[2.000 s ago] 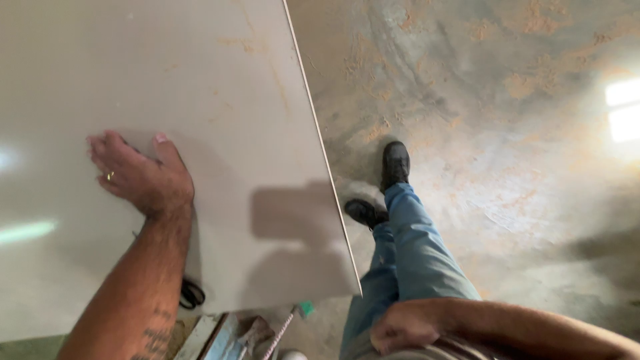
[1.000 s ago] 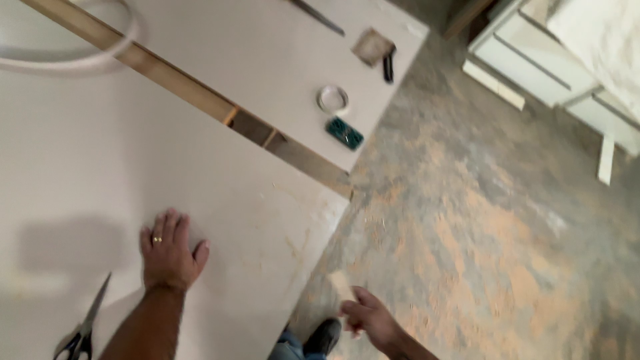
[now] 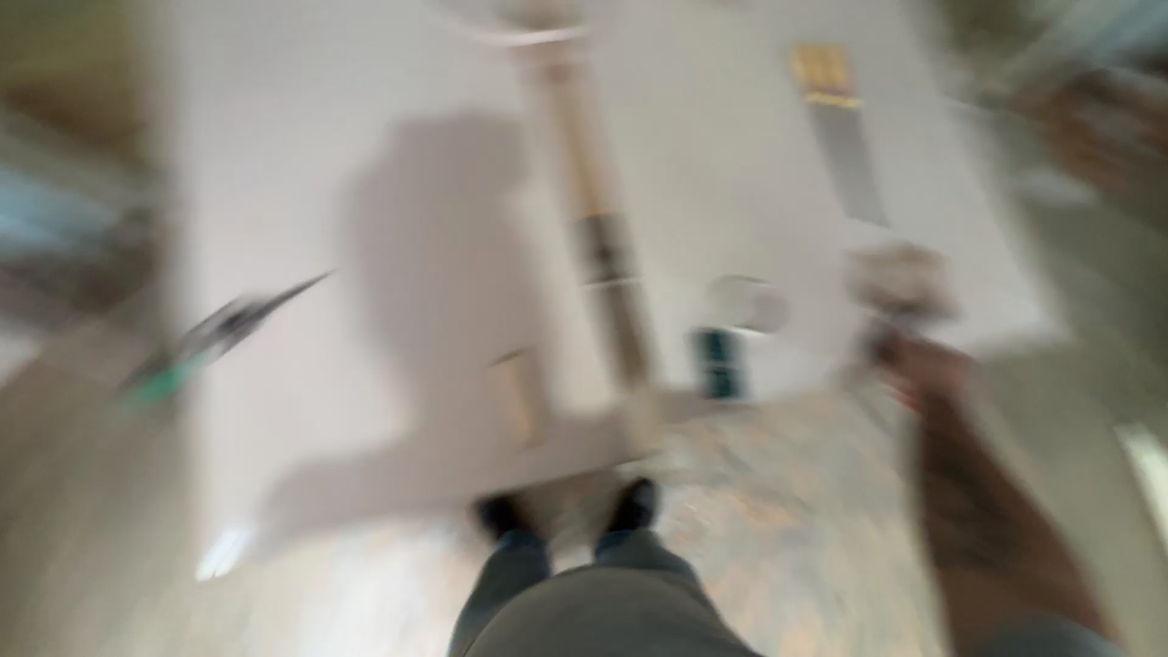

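Observation:
My right hand point(image 3: 931, 370) reaches in from the right, its fingers at a small dark handle point(image 3: 883, 342). Blur hides whether they grip it. Just beyond lies a brownish square pad point(image 3: 903, 278) on the pale panel point(image 3: 301, 438). Left of the hand are a ring like a tape roll point(image 3: 748, 304) and a dark green case point(image 3: 719, 363). A flat-bladed tool with a yellow handle point(image 3: 824, 73) lies farther up. A light strip point(image 3: 518, 399) rests near the panel's front edge. Scissors point(image 3: 242, 318) lie at the left. My left hand is out of view.
A long wood-coloured strip or gap point(image 3: 584, 155) runs down the middle of the panel, with a pale hoop point(image 3: 538, 36) at its far end. My shoes point(image 3: 634, 504) stand close to the front edge, on a stained floor point(image 3: 776, 538). Blurred clutter lies beyond both sides.
My left hand, flat on the panel before, has left the view. My right hand has moved from the panel's edge to the dark handle; the light piece it held is no longer seen in it. The view has swung.

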